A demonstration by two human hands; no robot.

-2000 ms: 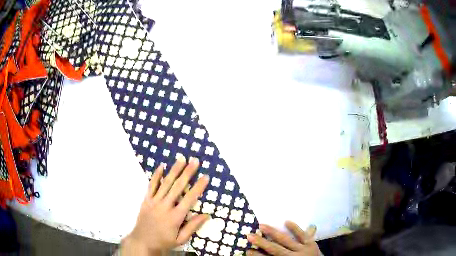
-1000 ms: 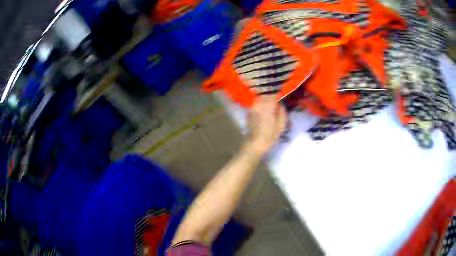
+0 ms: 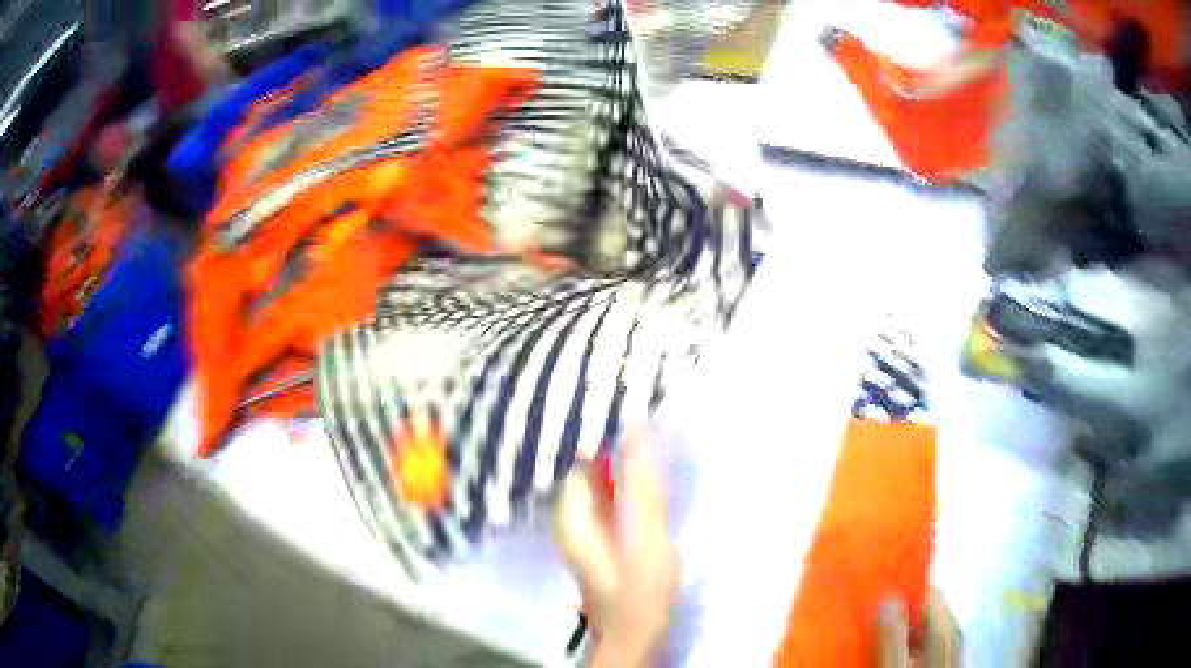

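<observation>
The picture is blurred. A dark-and-cream patterned panel (image 3: 549, 379) with a small orange patch (image 3: 422, 463) lies in folds at the left of the white table. My left hand (image 3: 624, 535) is at its lower right edge, with a small red spot between thumb and fingers; whether it grips the fabric is unclear. A long orange strip (image 3: 869, 535), with a patterned piece (image 3: 893, 379) at its far end, lies on the right side of the table. My right hand (image 3: 921, 636) is at the strip's near end, cut off by the bottom edge; its grip is unclear.
Orange-framed pieces (image 3: 294, 248) are heaped at the left table edge, beside blue bundles (image 3: 111, 346). The grey sewing machine (image 3: 1110, 352) stands at the right. Beyond, more orange fabric (image 3: 934, 118) lies near a blurred hand (image 3: 960, 72).
The view has swung right, bringing the machine and orange strip into sight. My left hand has left the orange-framed panel and is now by the patterned panel. My right hand has come into view.
</observation>
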